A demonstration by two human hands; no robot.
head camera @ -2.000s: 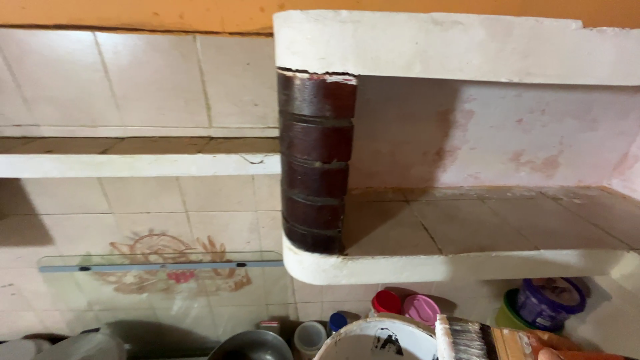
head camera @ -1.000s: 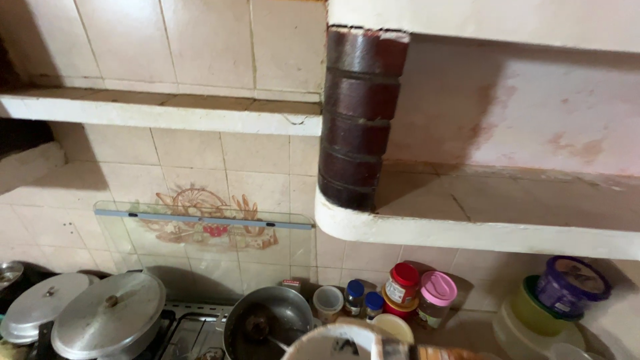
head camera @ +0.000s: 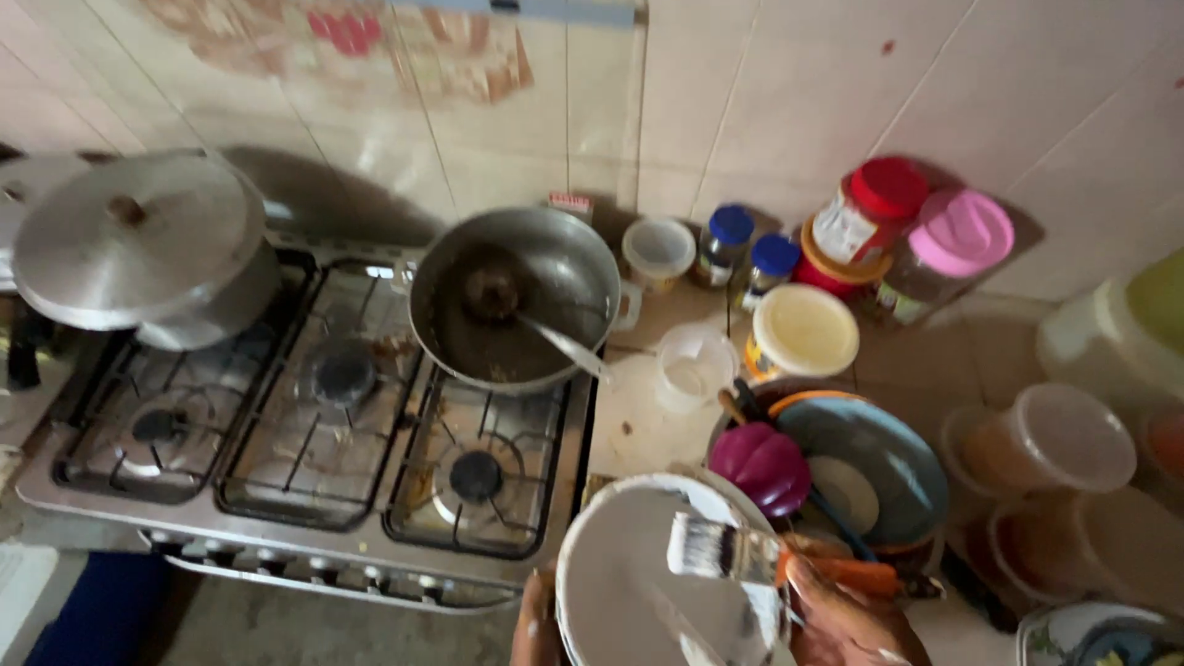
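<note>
At the bottom of the head view is a round white bucket of pale paint (head camera: 638, 573). My left hand (head camera: 536, 620) presses against the bucket's left side, its fingers wrapped on the outer wall. My right hand (head camera: 846, 610), at the bucket's right side, grips the orange handle of a paintbrush (head camera: 726, 548). The brush's white-coated bristles point left, over the paint. A whitish streak or stick-like shape lies in the lower part of the bucket; which it is I cannot tell. Both hands are cut off by the lower edge.
A gas stove (head camera: 333, 444) stands left, bearing a lidded aluminium pot (head camera: 139, 240) and an open pan (head camera: 518, 305) with a spoon. Lidded jars (head camera: 888, 190) line the tiled wall. Right of the bucket are a blue basin (head camera: 888, 444), a purple ribbed object (head camera: 760, 469) and plastic tubs (head camera: 1073, 439).
The view has tipped down from the shelves to the stove and counter. Both hands now show at the bucket. The brush, upright at the lower edge two seconds ago, now lies sideways over the paint.
</note>
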